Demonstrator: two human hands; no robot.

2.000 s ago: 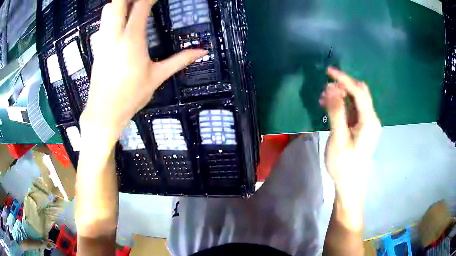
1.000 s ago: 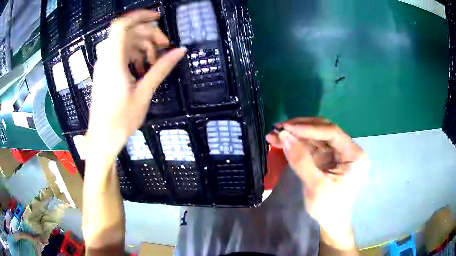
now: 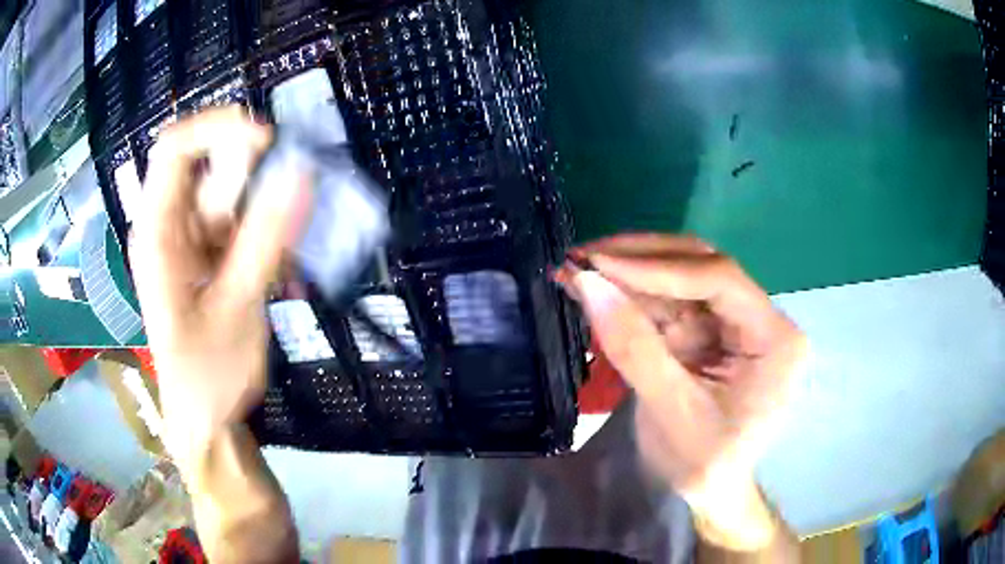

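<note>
My left hand (image 3: 215, 209) holds a front housing with a pale keypad (image 3: 336, 226), blurred by motion, above the black blister tray (image 3: 441, 427). The housing's dark end is hard to make out. My right hand (image 3: 683, 353) is at the tray's right edge, thumb and index finger pinched on a small black part (image 3: 577, 263), mostly hidden by the fingertips. Other front housings with pale keypads sit in the tray's pockets, among them one in the near row (image 3: 483, 311). The pocket at the tray's upper right shows its bare studded floor.
Two small black parts lie on the green mat (image 3: 838, 209) right of the tray, one of them at its middle (image 3: 742, 169). More stacked black trays (image 3: 994, 143) stand at the far right edge. Red and blue stools (image 3: 912, 535) are on the floor.
My left hand has lifted the front housing out of the upper right pocket and moved left and down with it. My right hand has picked a small part from the mat and come to the tray.
</note>
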